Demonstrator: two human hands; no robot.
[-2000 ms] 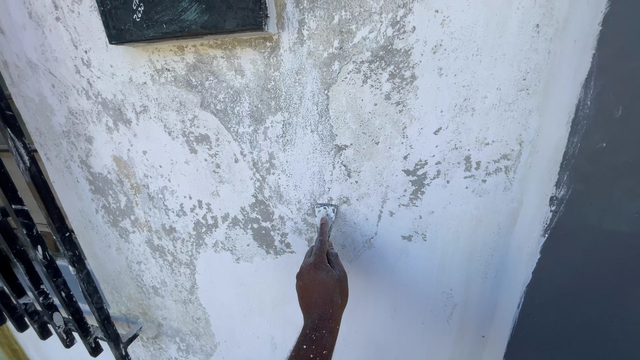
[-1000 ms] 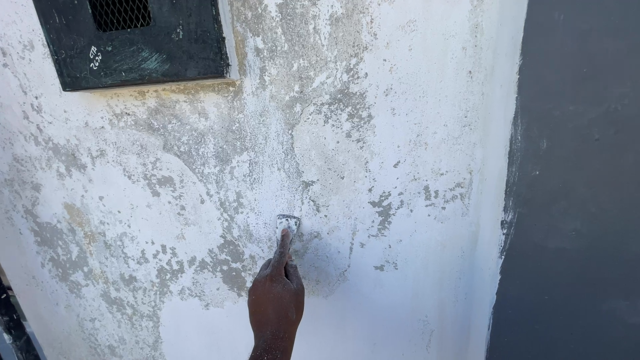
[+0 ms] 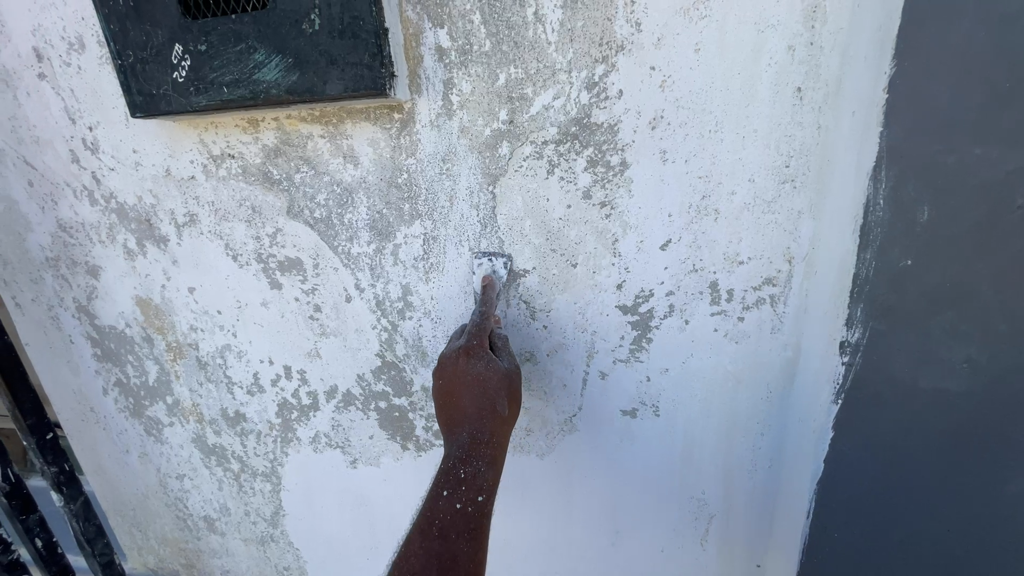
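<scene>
My left hand (image 3: 478,384), back toward the camera and dusted with white specks, grips a small scraper or putty knife (image 3: 492,264). Its index finger lies extended along the tool, and the other fingers are folded, hiding the handle. The blade, smeared white, is against the wall (image 3: 560,216), where white coating is worn to grey in patches. Smoother white covers the wall's lower part. My right hand is out of view.
A dark metal box (image 3: 256,56) with a mesh opening and handwritten marks is set in the wall at upper left. Black metal bars (image 3: 52,456) stand at lower left. A dark grey painted surface (image 3: 944,304) borders the wall on the right.
The view has shifted, bringing more of the metal box into sight than two seconds ago. My left hand keeps the tool against much the same area of wall, with the blade slightly higher.
</scene>
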